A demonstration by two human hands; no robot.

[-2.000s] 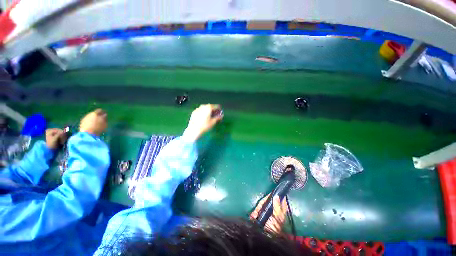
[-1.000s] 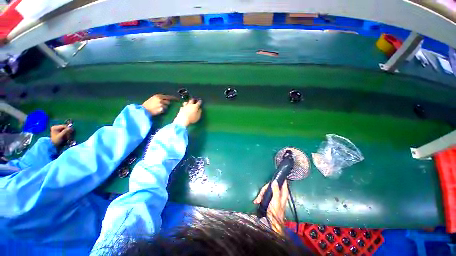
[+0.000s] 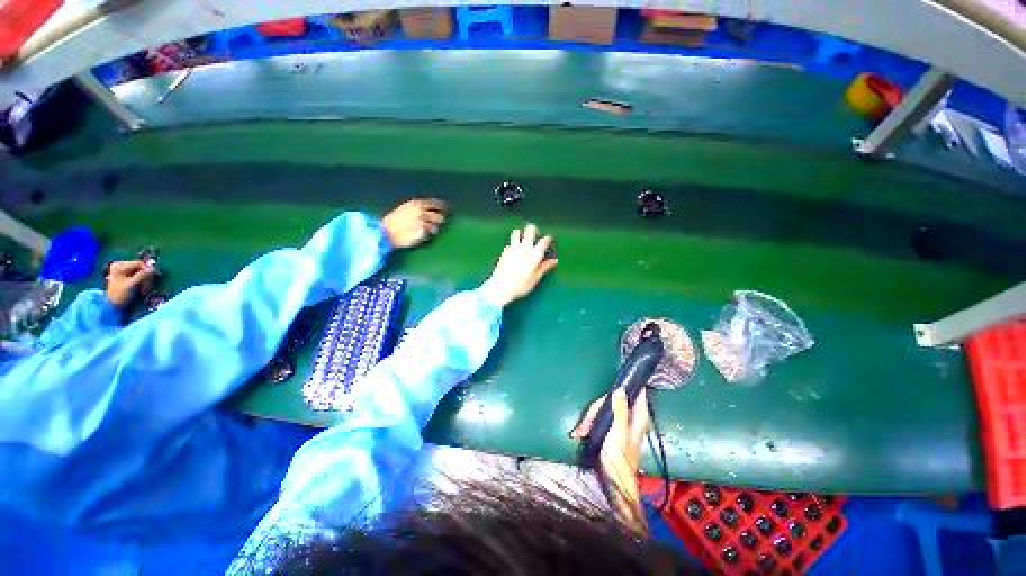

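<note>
My left hand (image 3: pixel 523 266) is above the near side of the green conveyor belt (image 3: pixel 743 248), fingers spread, with nothing seen in it. A round black unit (image 3: pixel 510 194) lies on the belt's dark stripe just beyond it; another round black unit lies farther right. My right hand (image 3: pixel 626 433) grips the black electric screwdriver (image 3: pixel 626 394), its top end over the speckled screw dish (image 3: pixel 678 358). Whether the tip touches screws cannot be told. A ribbed block of metal strips (image 3: pixel 351 347) lies left of my left sleeve, which hides part of the bench.
Another person's hand (image 3: pixel 415 223) reaches over the belt at left, their other hand (image 3: pixel 129 278) farther left. A clear plastic bag (image 3: pixel 759 338) lies right of the dish. A red tray of units (image 3: pixel 765 527) is below the bench edge, a red crate (image 3: pixel 1005 394) far right. A metal frame crosses above.
My left hand has moved right along the belt, away from the unit it was beside, and its fingers have spread. The neighbour's hand has moved right. My right hand has barely moved.
</note>
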